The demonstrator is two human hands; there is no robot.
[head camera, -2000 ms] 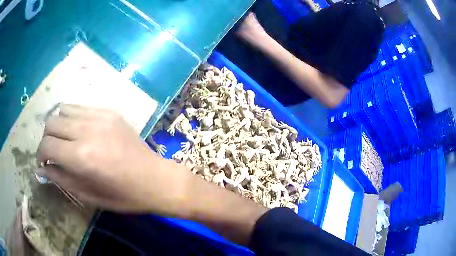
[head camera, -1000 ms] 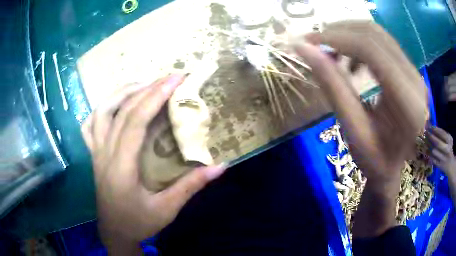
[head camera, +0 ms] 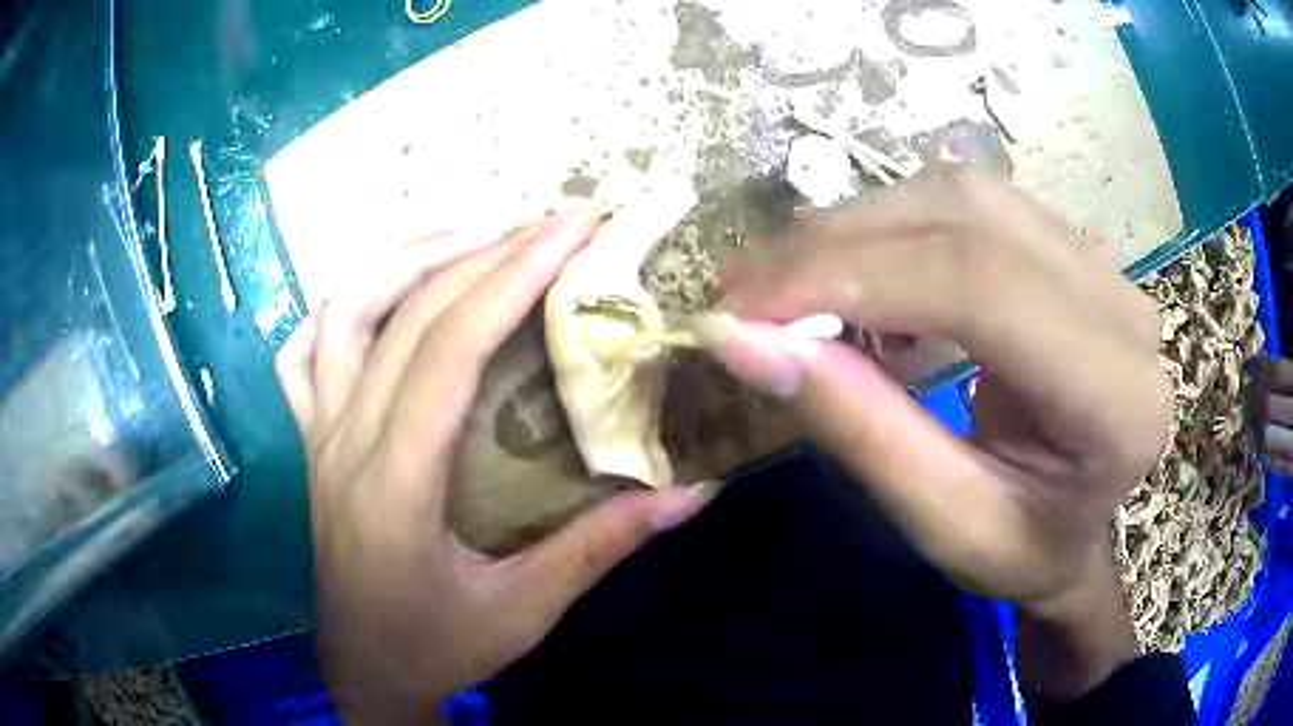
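Note:
A beige hollow moulded part (head camera: 613, 411) is held in my left hand (head camera: 440, 468), between the thumb at its lower end and the fingers at its upper left. Its dark opening faces up. My right hand (head camera: 978, 383) pinches a thin stick (head camera: 681, 338) with a white end (head camera: 814, 329) showing at the fingertips. The stick's other end is at the side of the part's opening; whether it is inside is blurred. Beyond my right hand, a white blob (head camera: 820, 168) with pale sticks (head camera: 862, 148) lies on the stained tan board (head camera: 426, 177), partly hidden by the hand.
Two white sticks (head camera: 213, 227) lie left of the board on the green bench (head camera: 326, 64). A shiny clear-sided object (head camera: 107, 426) is at the left edge. A yellowish ring (head camera: 426, 9) is at the top. A blue crate of moulded arms (head camera: 1198, 468) is at right, beside another person's fingers (head camera: 1278, 411).
My right hand has come left and down from the stick bundle to the part, with a stick in its fingers. My left hand still holds the part, and the view has shifted slightly.

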